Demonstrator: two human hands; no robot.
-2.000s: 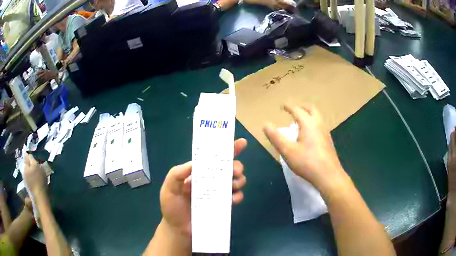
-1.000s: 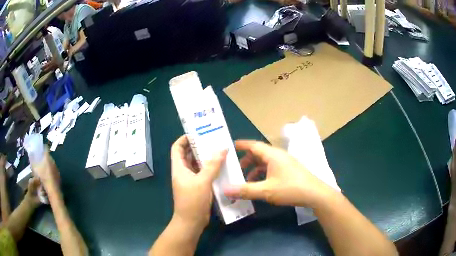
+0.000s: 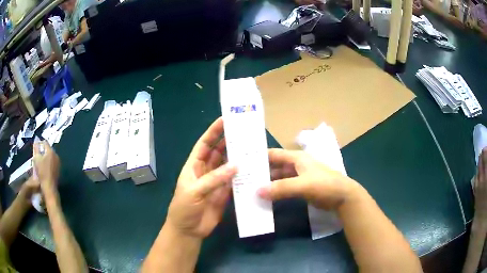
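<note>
A white retail carton (image 3: 249, 160) with blue brand lettering near its top stands nearly upright in front of me, its end flap raised at the top left. My left hand (image 3: 200, 184) holds it from the left, thumb on the printed face. My right hand (image 3: 309, 178) holds its right edge, thumb low on the face. A whitish soft sleeve (image 3: 327, 219) lies on the table, partly behind my right hand and over the cardboard's near edge. Whether it holds anything cannot be told.
Three waiting cartons (image 3: 120, 141) lie side by side at left. A brown cardboard sheet (image 3: 342, 96) lies beyond my hands. Papers (image 3: 448, 90) are stacked at right. Black bins (image 3: 160, 37) stand behind. Another person's hands (image 3: 47, 165) work at far left. Pale posts (image 3: 398, 32) rise at back right.
My right hand has come from over the sleeve to the carton. The carton has been turned about between both hands; its lettered face shows again, with the flap now at the left.
</note>
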